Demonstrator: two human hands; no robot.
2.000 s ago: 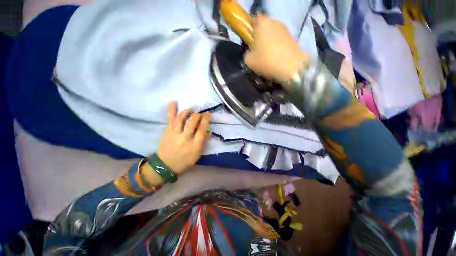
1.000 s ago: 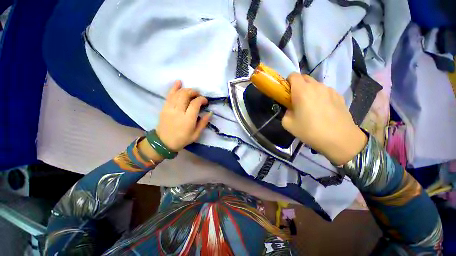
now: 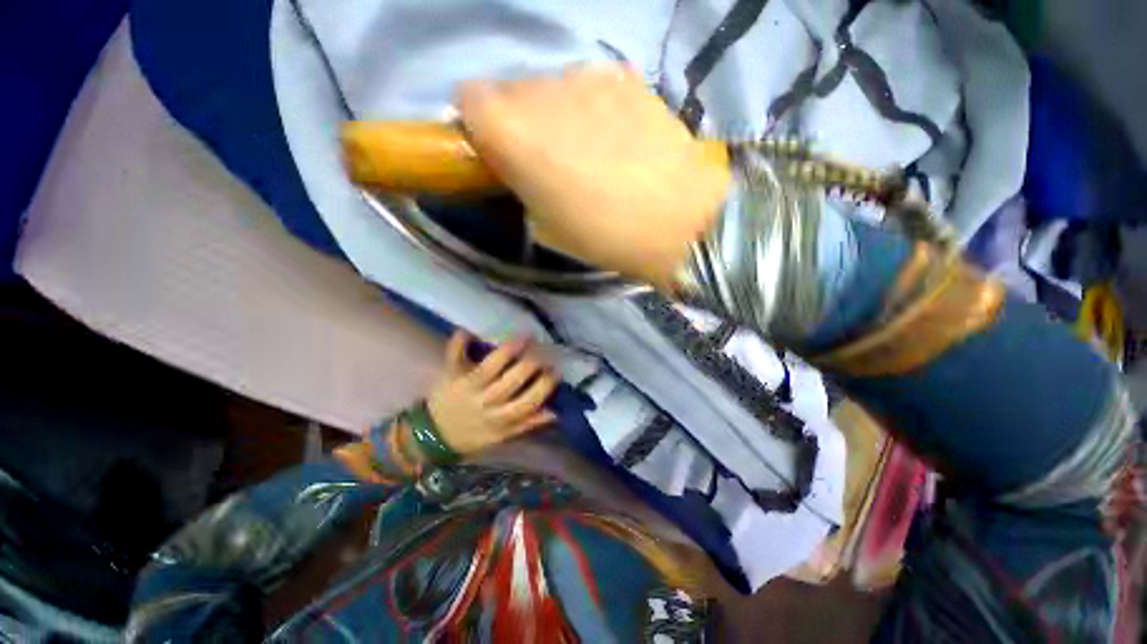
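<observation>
My right hand [image 3: 598, 164] is closed around the orange-yellow handle of the steam iron [image 3: 472, 233], its dark top and silver edge partly hidden under my hand. The iron is over the left part of the pale blue-grey garment piece [image 3: 403, 63], near its edge. The garment lies on the navy padded board [image 3: 227, 113], with dark seam edges and black bands showing. My left hand [image 3: 493, 396] rests at the board's near edge beside the garment, fingers slightly spread; whether it pinches any cloth cannot be told.
The braided iron hose [image 3: 830, 170] runs right from the handle over my forearm. Pale pink table cloth [image 3: 201, 264] shows at left below the board. A pink-red pad [image 3: 891, 516] is at the lower right. A yellow item [image 3: 1102, 321] is at the far right.
The iron in my right hand has moved left across the garment. My left hand has moved down off the cloth to the board's near edge. The view has shifted.
</observation>
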